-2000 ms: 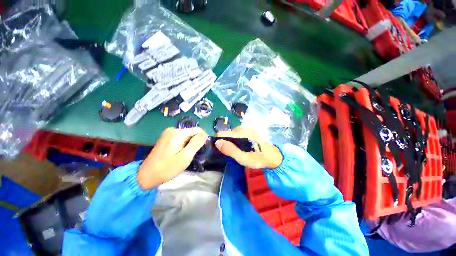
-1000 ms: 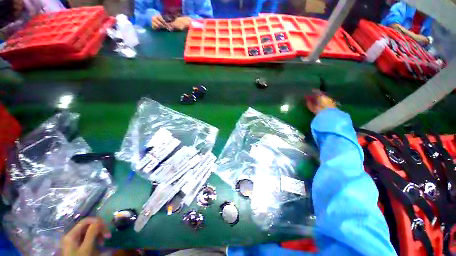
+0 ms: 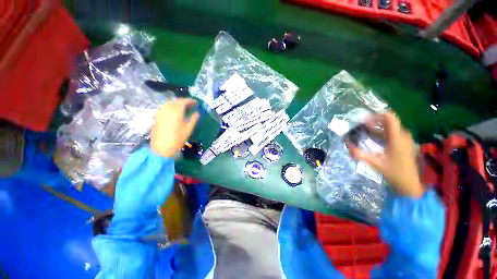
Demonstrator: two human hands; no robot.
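Observation:
My left hand (image 3: 173,128) is at the right edge of the left plastic bag, fingers curved and apart, with nothing visible in it. My right hand (image 3: 393,155) is blurred over the right clear bag (image 3: 349,185); its fingers are around a dark, round thing that looks like a watch head (image 3: 358,134). Several round watch heads (image 3: 292,175) lie near the bench's front edge, some with orange tabs. One dark head (image 3: 195,148) lies just below my left hand. Pale grey strips (image 3: 248,121) are fanned on the middle clear bag (image 3: 245,57).
The crinkled left bag (image 3: 103,125) lies on the green bench. Two dark heads (image 3: 283,42) lie farther back. Red trays stand at upper left (image 3: 38,60), across the line (image 3: 338,6) and at right with black straps (image 3: 463,201). A red tray (image 3: 349,240) is below the bench edge.
My right hand has come back from its far reach across the bench and is over the right bag. My left hand has moved up beside the left bag. The view has tilted down and shifted.

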